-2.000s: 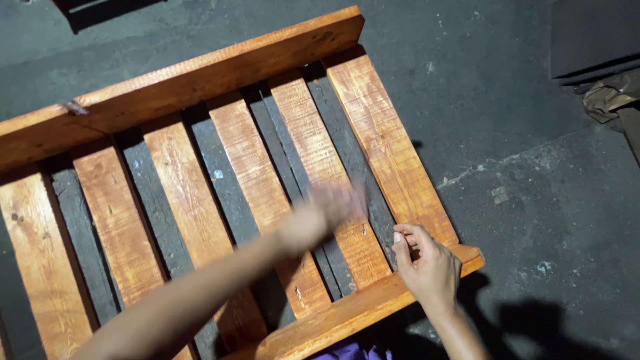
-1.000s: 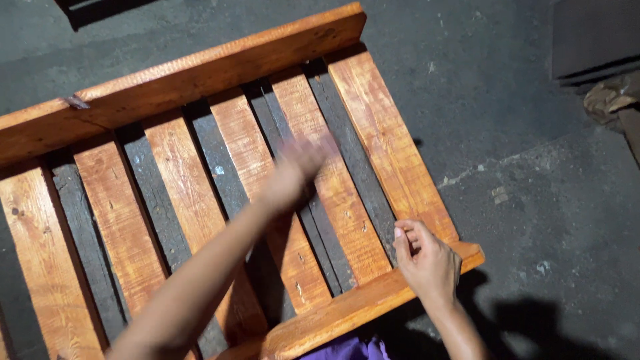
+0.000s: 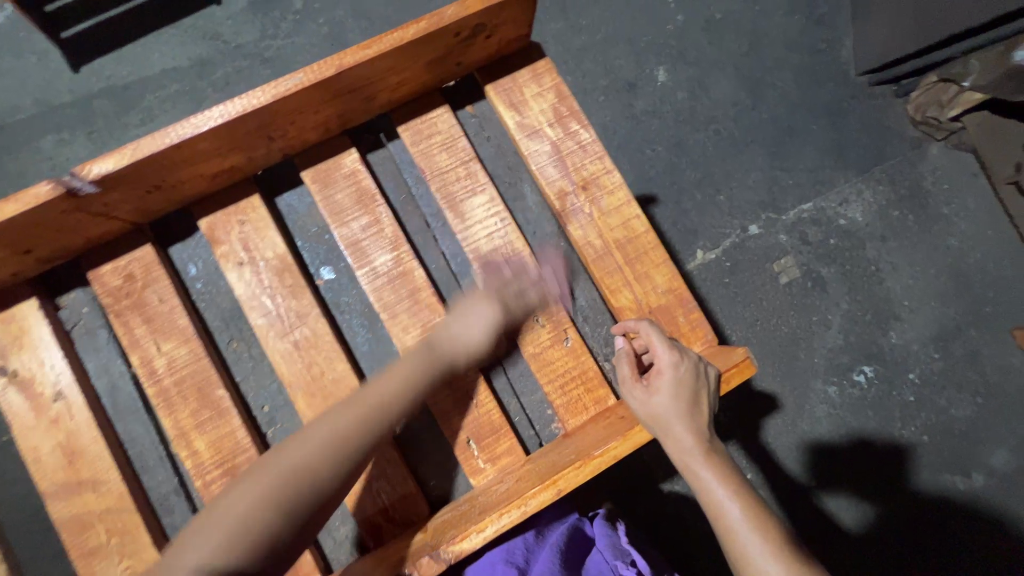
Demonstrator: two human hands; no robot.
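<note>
A slatted wooden frame with a glossy orange-brown finish spans the view, its slats point(image 3: 600, 200) running between a tall side board point(image 3: 320, 104) and a lower near rail point(image 3: 552, 472). Blurred by motion, my left hand point(image 3: 504, 300) is over the second slat from the right, its fingers around a thin pinkish piece point(image 3: 554, 276) whose material I cannot make out. My right hand point(image 3: 668, 372) rests where the rightmost slat meets the near rail, thumb and fingers curled close together, with no object visible between them.
Dark concrete floor point(image 3: 760, 160) shows around the frame and between its slats. A dark slatted object point(image 3: 120, 24) is at the upper left. At the upper right are a dark panel point(image 3: 920, 36) and crumpled brownish material point(image 3: 944, 100). Purple cloth point(image 3: 552, 544) shows below the near rail.
My left hand has shifted back and forth over the slats with the pinkish piece, and is now lower and farther right than one second ago. My right hand has stayed at the frame's corner.
</note>
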